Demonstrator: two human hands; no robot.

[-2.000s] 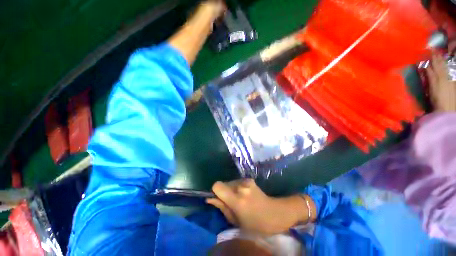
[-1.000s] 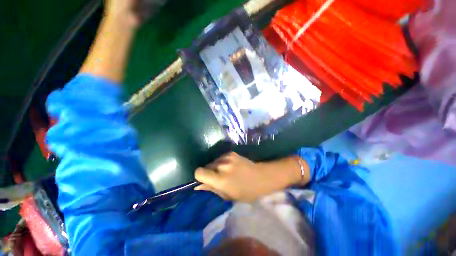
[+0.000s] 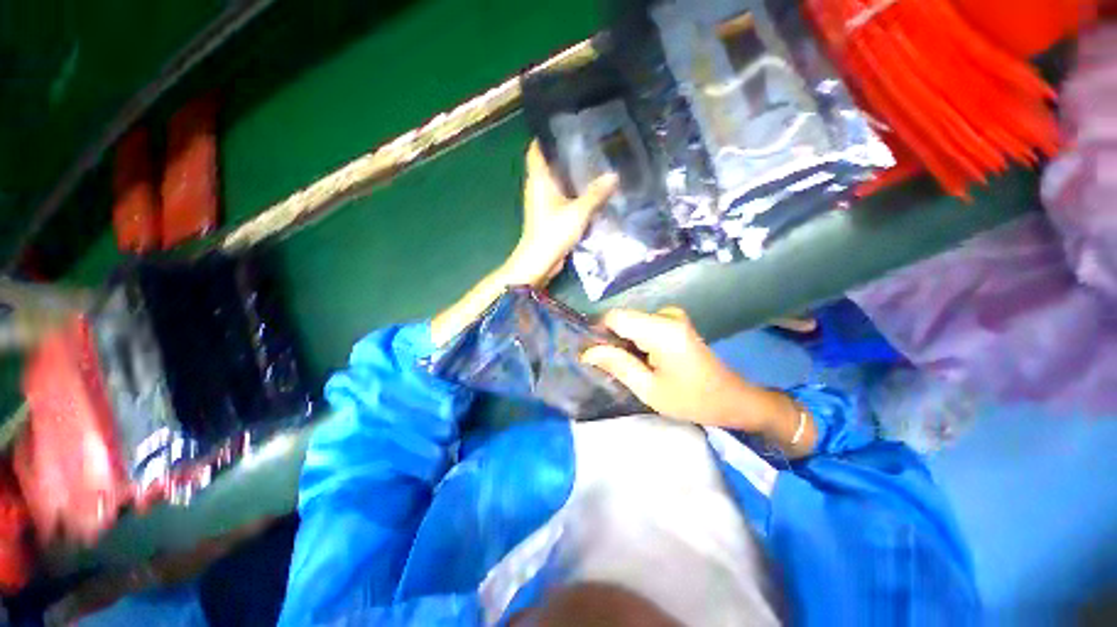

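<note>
My left hand [image 3: 557,221] is at the left edge of a black and silver printed pouch [image 3: 625,184], its thumb over the pouch's face. This pouch lies against the left side of a larger stack of printed pouches [image 3: 759,123]. My right hand [image 3: 674,367] holds a dark, shiny, crinkled pouch [image 3: 539,355] by its right end, close to my body. That pouch is tilted and covers part of my left wrist. Its contents cannot be made out.
A bundle of red bags [image 3: 937,86] lies right of the stack. Black pouches [image 3: 202,355] and pinkish-red bags [image 3: 71,429] lie at left. Two red bags [image 3: 190,172] sit on the green conveyor [image 3: 355,110] beyond a beige rail [image 3: 404,159]. A person's lilac sleeve [image 3: 968,294] is at right.
My left hand has come back from the conveyor to the pouches beside the stack. My right hand has moved right, and the pouch in it now shows its broad face instead of its thin edge.
</note>
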